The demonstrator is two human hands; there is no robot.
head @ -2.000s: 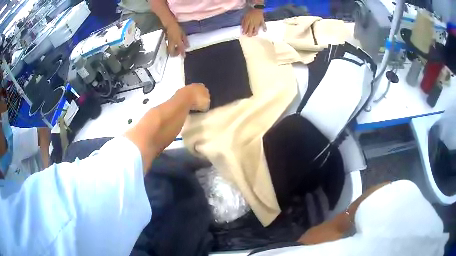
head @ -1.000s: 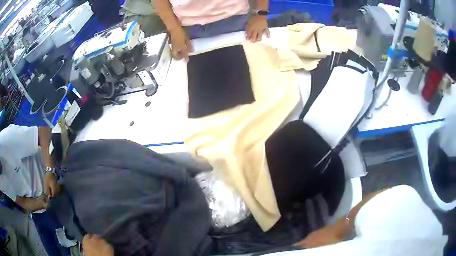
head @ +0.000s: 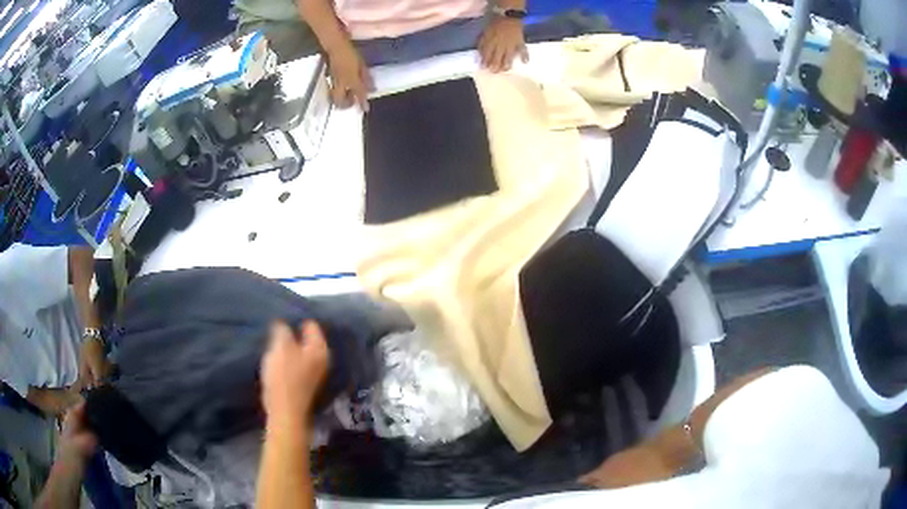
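Note:
A dark grey garment point(head: 199, 318) lies heaped over the table edge at lower left, with a smoother black part point(head: 124, 427) at its lower left end. My left hand point(head: 75, 432) is at the lower left and grips the edge of that black part. My right hand point(head: 295, 363) is blurred over the grey garment, fingers bent; whether it holds cloth cannot be told. A black square panel point(head: 428, 149) lies flat, partly on cream fabric point(head: 438, 258) that drapes over the table edge.
Crumpled clear plastic point(head: 423, 393) and black material point(head: 597, 328) lie in the white-rimmed trough point(head: 704, 373). White panels with black edging point(head: 661, 199) lean at right. Sewing machine point(head: 209, 109) at upper left. People stand opposite and at left; an arm reaches in at lower right.
My right hand has come up over the grey garment from the bottom edge. My left hand has come into view at lower left. The garment has shifted left, baring more clear plastic.

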